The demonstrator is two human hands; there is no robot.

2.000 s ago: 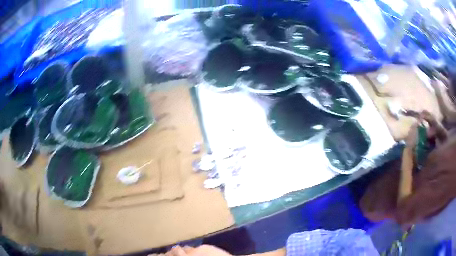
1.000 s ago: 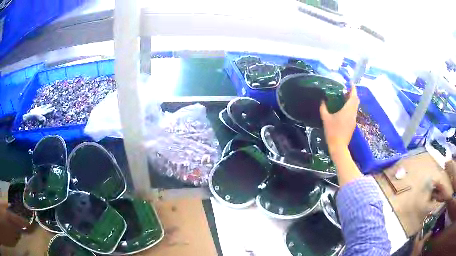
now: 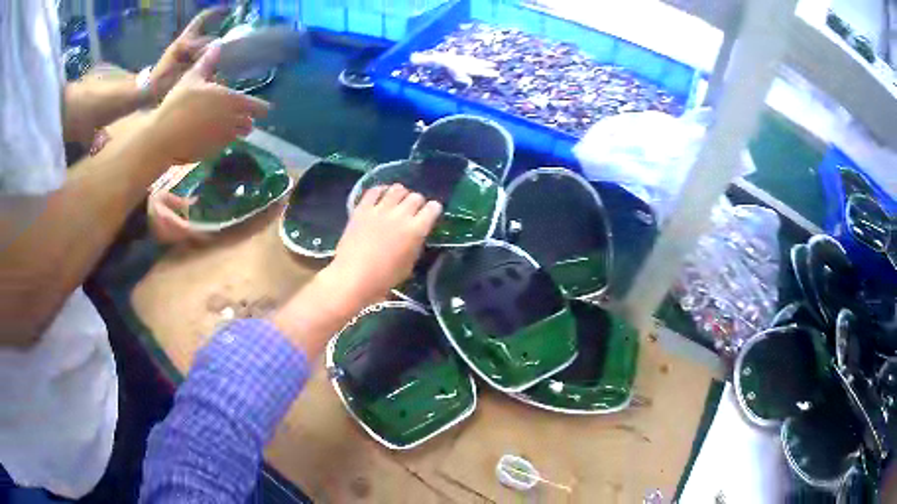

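My left hand (image 3: 388,231), in a blue checked sleeve, reaches in from the lower left. Its fingers are over the near left edge of a glossy green housing (image 3: 467,202) in a group of housings; the thumb is hidden. Other silver-edged green housings lie close by, one nearest me (image 3: 403,374) and one overlapping others (image 3: 502,315). A white glue cup (image 3: 518,472) with a thin pale stick sits on the cardboard (image 3: 590,463). My right hand is out of the picture.
A coworker's hands (image 3: 202,113) are at the upper left, blurred. Another hand (image 3: 172,212) holds a green housing (image 3: 236,187). A blue bin (image 3: 393,94) of small parts, a metal post (image 3: 703,148), a plastic bag (image 3: 733,266) and stacked housings (image 3: 787,374) stand beyond and right.
The view has swung left. My right hand, earlier holding up a housing at the right stack, has left the picture. My left hand has come in over the left group.
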